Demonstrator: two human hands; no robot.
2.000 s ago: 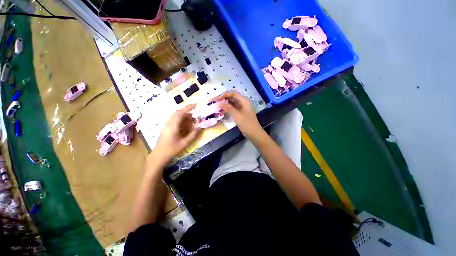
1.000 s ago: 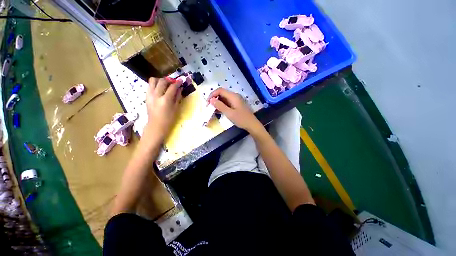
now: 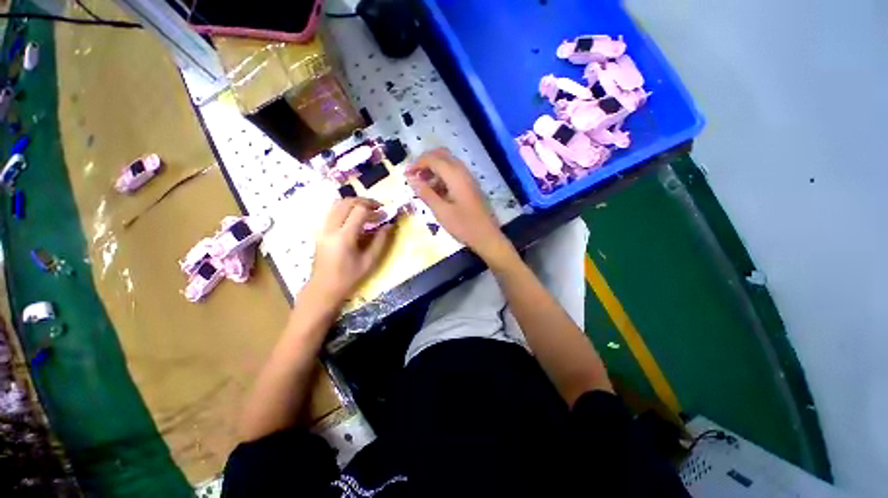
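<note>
My left hand (image 3: 349, 241) is over the yellow sheet (image 3: 414, 255), its fingers closed on a small pale pink piece (image 3: 388, 216). My right hand (image 3: 450, 197) is just to the right, fingertips bent together; whether it holds something small I cannot tell. A pink unit (image 3: 355, 160) lies at the far end of the sheet, in front of the cardboard box. Black pads (image 3: 373, 175) lie beside it, and a small dark piece (image 3: 433, 230) lies near my right hand.
The blue bin (image 3: 545, 200) at the right holds a pile of pink units (image 3: 584, 112). More pink units (image 3: 226, 255) lie on the brown covering (image 3: 185, 370) at the left. The taped cardboard box (image 3: 336, 107), the phone (image 3: 263, 17) and a black round object (image 3: 389, 27) stand at the back.
My left hand has come back from the far end of the sheet towards me, uncovering the pink unit there. My right hand has moved slightly up, away from the sheet's near part.
</note>
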